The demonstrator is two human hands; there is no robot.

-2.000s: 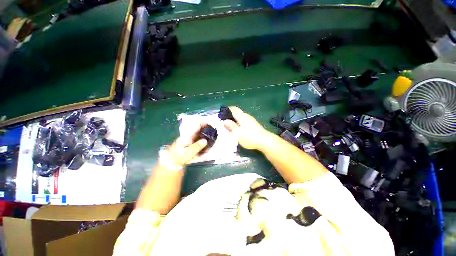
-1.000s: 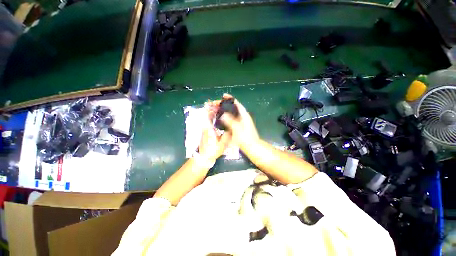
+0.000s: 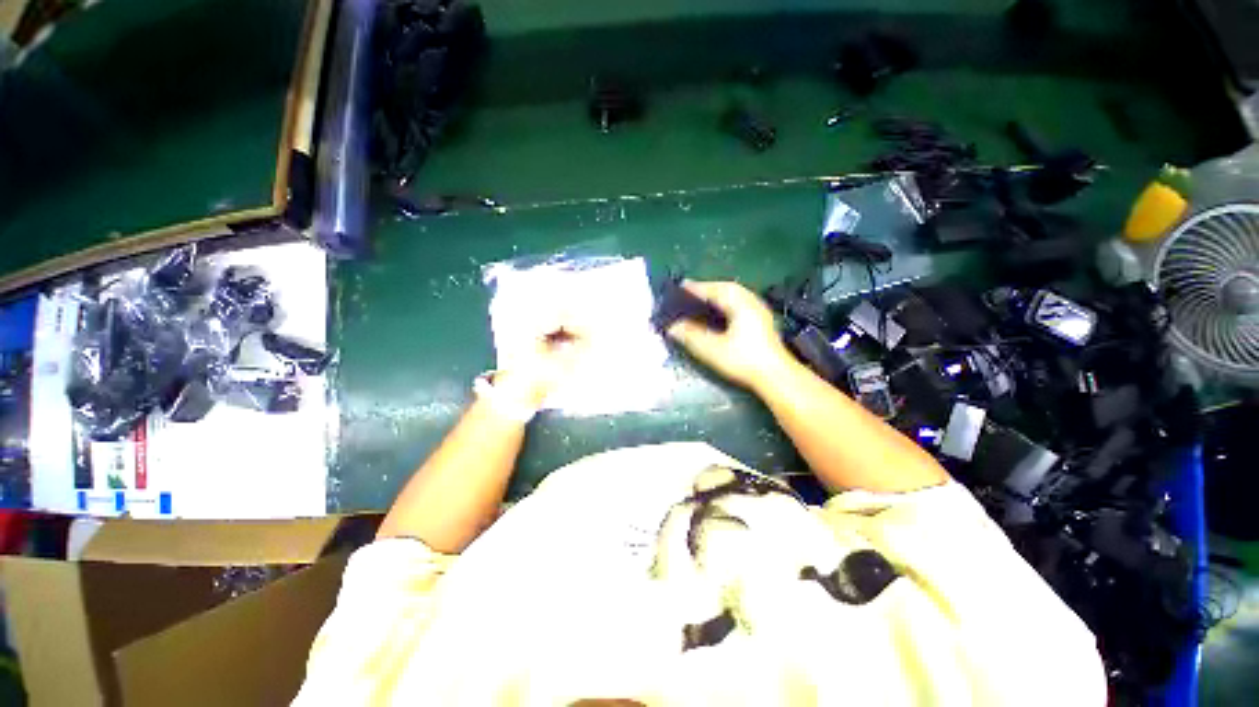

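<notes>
A stack of whitish poly bags (image 3: 608, 311) lies on the green bench in front of me. My right hand (image 3: 735, 332) holds a black power adapter (image 3: 682, 305) at the right edge of the stack. My left hand (image 3: 541, 370) rests on the lower left part of the stack. It is washed out against the white, so its fingers and anything in them cannot be made out.
Bagged adapters (image 3: 173, 345) lie on a printed sheet (image 3: 228, 463) at left, above an open carton (image 3: 193, 608). An adapter pile (image 3: 1022, 401) with a blue bin edge (image 3: 1185, 580) and a fan (image 3: 1222, 290) are at right. The belt (image 3: 663, 69) carries loose adapters.
My hands were together around the adapter and are now apart. My right hand has moved right with the adapter, my left hand lower left onto the bags. The view has shifted slightly.
</notes>
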